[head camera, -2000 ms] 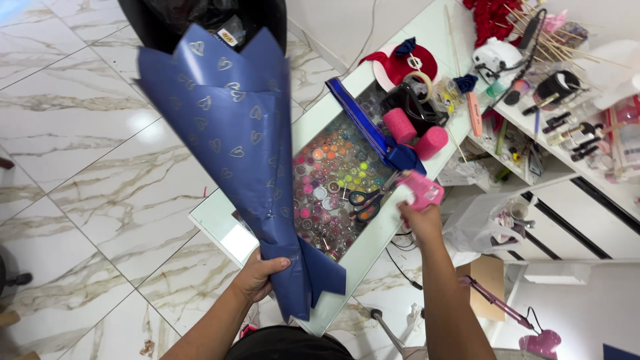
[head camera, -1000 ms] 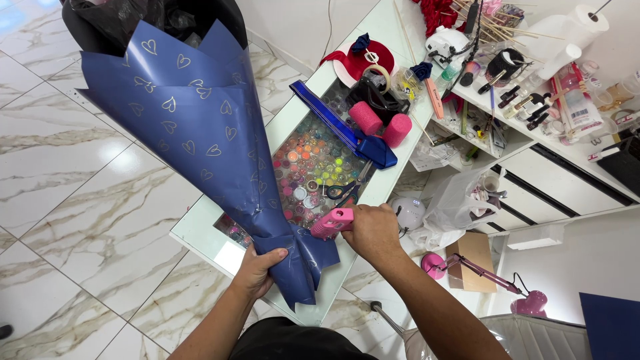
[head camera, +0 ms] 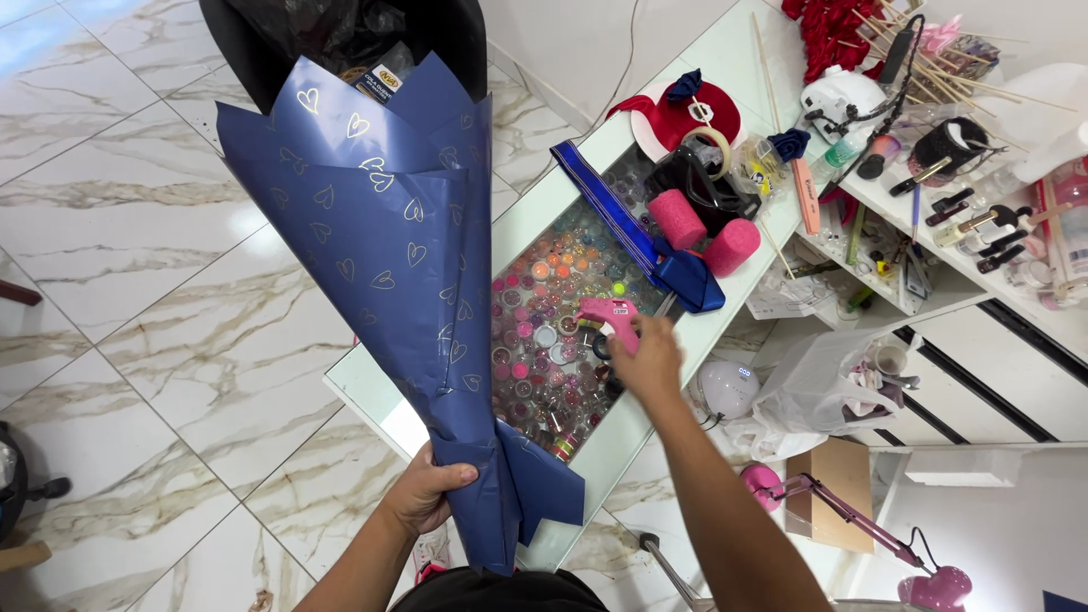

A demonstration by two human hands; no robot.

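Note:
A cone of blue wrapping paper printed with gold hearts [head camera: 382, 246] leans over the left part of the glass-topped table. My left hand [head camera: 429, 489] grips its narrow lower end, thumb across the front. Black lining shows inside the wide top, with a small printed packet [head camera: 380, 83]. My right hand [head camera: 650, 357], slightly blurred, holds a pink hot glue gun [head camera: 614, 319] by its handle over the glass, nozzle pointing left. Dark scissor handles [head camera: 602, 346] lie partly hidden beside the glue gun. Farther up lie a blue ribbon [head camera: 612, 212] and pink foam rolls [head camera: 677, 218].
The white table edge [head camera: 680, 374] runs diagonally under my right arm. Small colourful jars [head camera: 544, 336] sit under the glass. Red ribbon on a spool [head camera: 705, 115] lies at the far end. To the right are a shelf with nail polish bottles [head camera: 977, 225], a plastic bag [head camera: 807, 387] and a pink lamp [head camera: 935, 586].
The right hand and glue gun have moved away from the blue cone's lower end since one second ago. The left hand keeps its grip on the cone. The view has shifted.

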